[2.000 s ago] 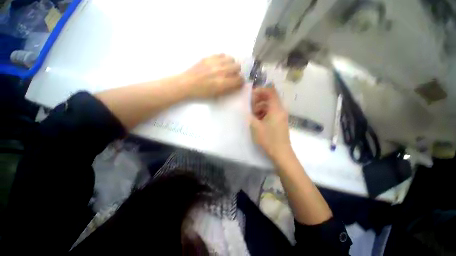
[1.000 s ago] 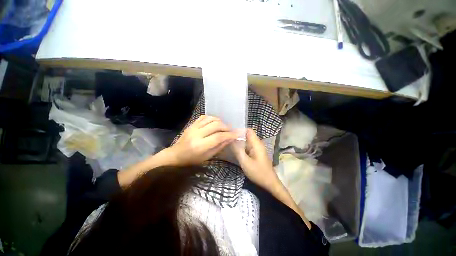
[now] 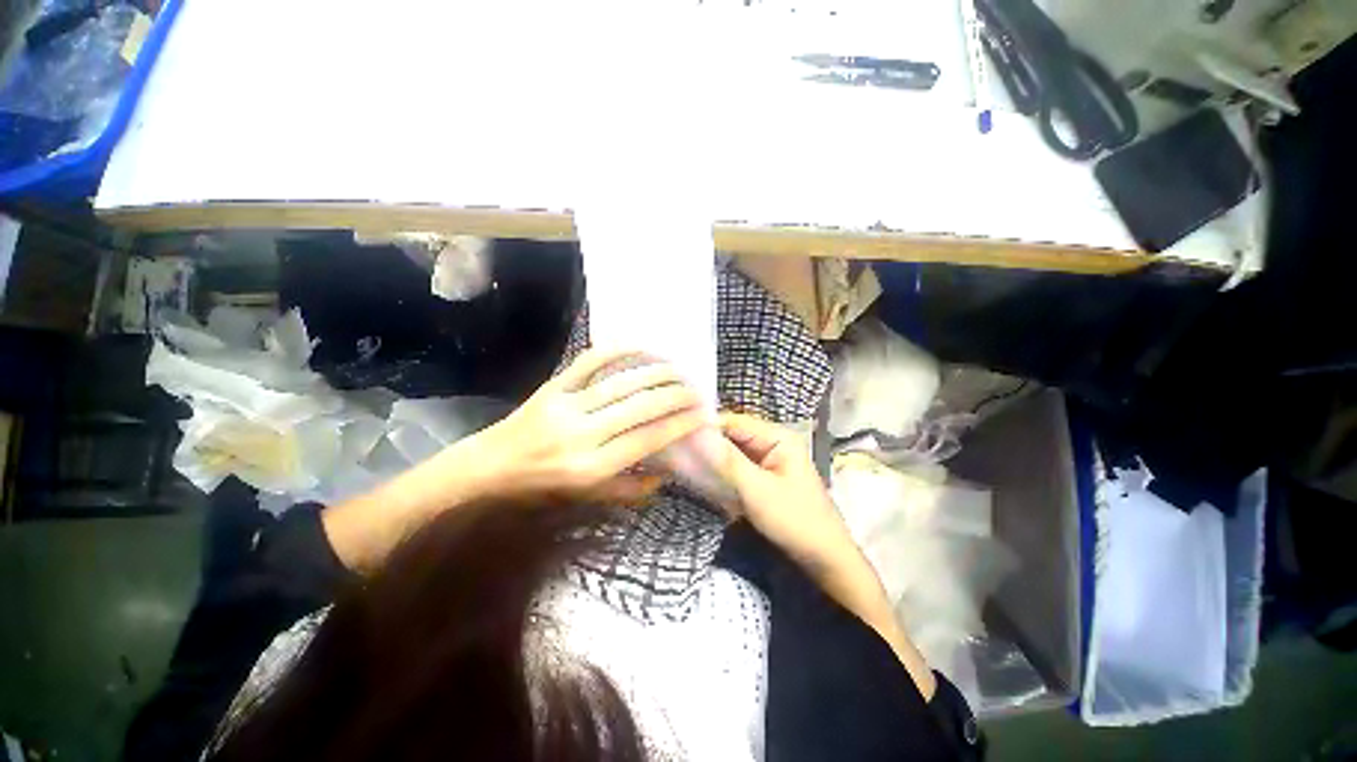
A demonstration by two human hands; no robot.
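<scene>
A white strip [image 3: 650, 298] hangs from the white table over its front edge, down over the checked lap. My left hand [image 3: 603, 424] lies across the strip's lower end, fingers together, holding it. My right hand [image 3: 767, 465] pinches the strip's right edge between thumb and fingers, close beside my left fingertips. The strip's end is partly hidden by the hands. On the table it fades into the white surface.
Thread snips [image 3: 868, 70], a pen [image 3: 978, 90], black-handled shears [image 3: 1060, 90] and a flat black rectangle [image 3: 1179, 179] lie on the table [image 3: 372, 221]. Blue basket [image 3: 112, 127] far left; white offcuts [image 3: 283, 424] below left; grey bin [image 3: 1042, 514] and blue-and-white box [image 3: 1168, 596] below right.
Both hands moved from beside the presser foot down to the lap with the strip. Since one second ago they have shifted slightly lower, and the view has shifted a little.
</scene>
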